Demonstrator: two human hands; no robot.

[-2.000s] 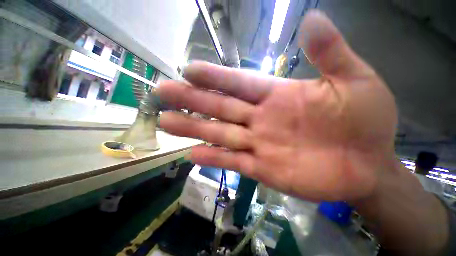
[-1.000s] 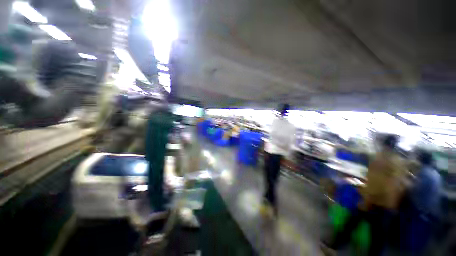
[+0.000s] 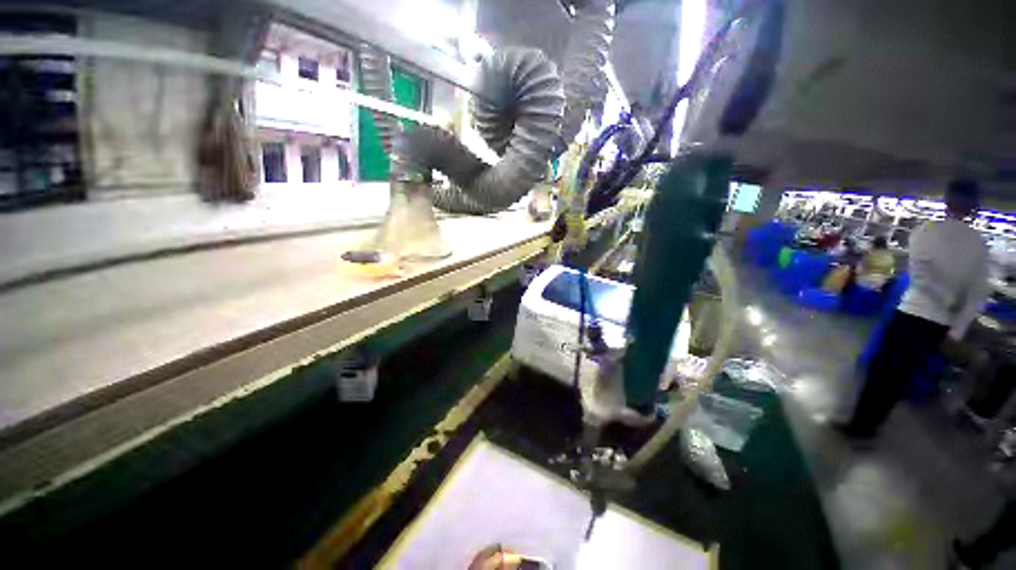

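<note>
A dark green power screwdriver [image 3: 674, 278] hangs upright, slightly tilted, right of centre, with no hand on it. Its metal nose [image 3: 605, 473] points down over a white board [image 3: 490, 507] with yellowish edges. Fingertips, apparently of my left hand [image 3: 504, 558], show over the board at the bottom edge, left of the nose. They are mostly cut off, with a small pale and dark patch beside them; whether they hold it is unclear. My right hand is not in view.
A white screw feeder [image 3: 557, 334] stands behind the driver, with clear plastic bags [image 3: 730, 414] at its right. A yellow tape roll [image 3: 370, 265] and grey ribbed duct [image 3: 518, 123] are at the left ledge. A person [image 3: 934, 278] stands in the right aisle.
The open palm of my right hand, large in view two seconds ago, is gone. The view swung right, then back left and down. The board and fingertips now show at the bottom.
</note>
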